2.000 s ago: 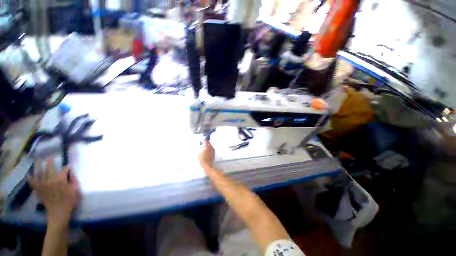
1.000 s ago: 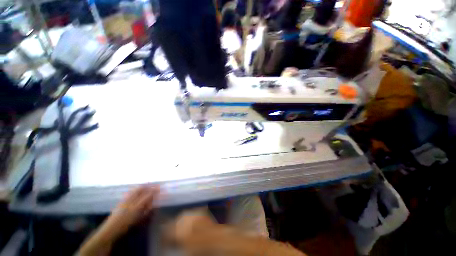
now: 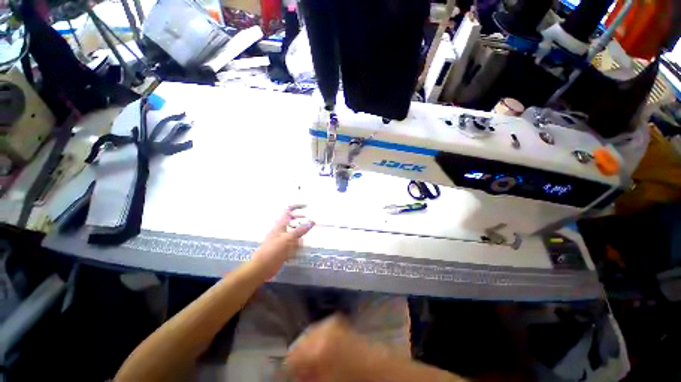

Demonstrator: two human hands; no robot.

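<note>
The white JACK sewing machine [image 3: 478, 160] stands on the white table, its needle and presser foot [image 3: 342, 177] over the bed. My left hand [image 3: 287, 235] is on the table in front of and left of the presser foot, fingers apart, with nothing clearly seen in it. My right hand [image 3: 328, 347] is blurred and low over my lap, below the table edge; its fingers look curled, and whether it holds something cannot be told. Pale cut pieces [image 3: 117, 186] lie at the table's left, with narrow black strips [image 3: 142, 175] over them.
Black-handled scissors [image 3: 423, 189] and small snips [image 3: 407, 208] lie under the machine arm. Dark cloth [image 3: 381, 56] hangs above the machine head. A grey ruler tape [image 3: 358, 265] runs along the table front. A beige machine [image 3: 22, 119] stands at far left.
My left hand has moved from the table's front edge up and right onto the tabletop. My right hand stays low over my lap. The view has shifted, bringing the machine nearer.
</note>
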